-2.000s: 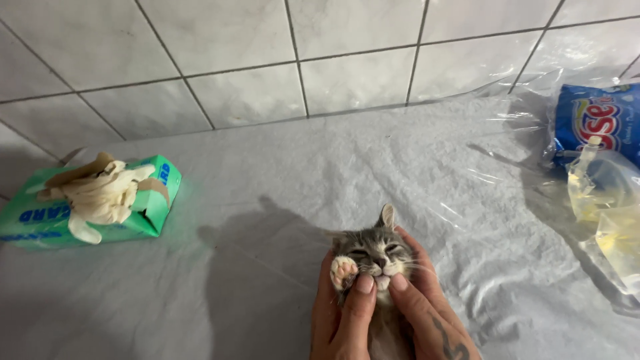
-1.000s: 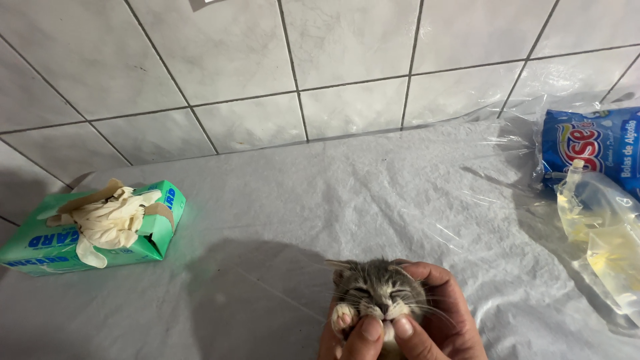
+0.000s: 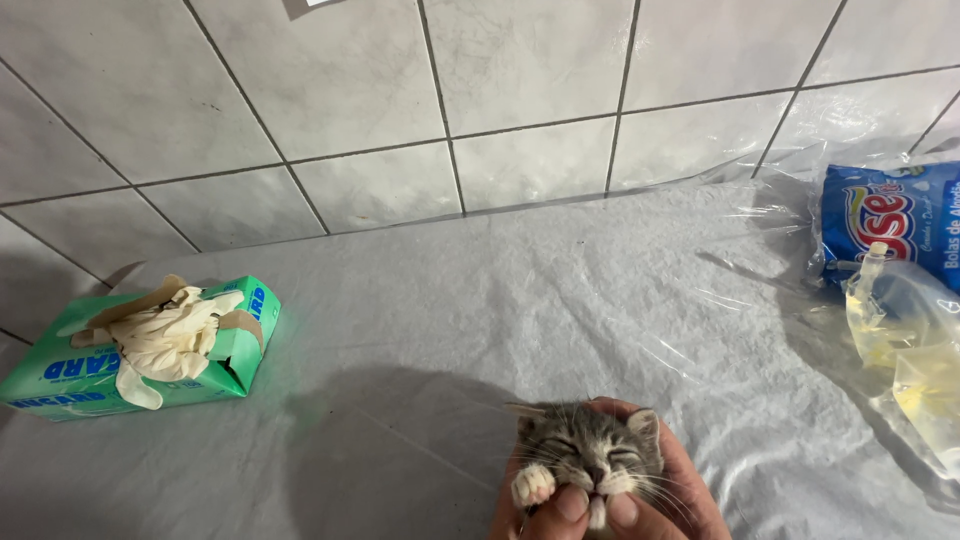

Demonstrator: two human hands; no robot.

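A grey and white kitten [image 3: 592, 442] with its eyes closed is held at the bottom of the head view, right of centre. My left hand [image 3: 551, 517] lies around its left-hand side in the picture, the thumb tip beside its mouth. Around the other side of the head curves my right hand [image 3: 675, 487], its thumb tip at the chin. The mouth is slightly parted between the two thumbs. One white forepaw is raised next to my left thumb. The kitten's body is mostly hidden by my hands and the frame edge.
A green glove box [image 3: 247, 360] with pale gloves [image 3: 169, 337] bulging out stands at the left. At the right lie a blue bag of cotton balls [image 3: 877, 217] and clear plastic pouches [image 3: 926, 382] with something yellowish. Grey sheeting [image 3: 465, 300] covers the surface up to a tiled wall [image 3: 532, 67].
The kitten's face was tilted further up two seconds ago, and its raised paw stood higher beside the face. Both hands still hold it. The view has tilted upward, showing more wall.
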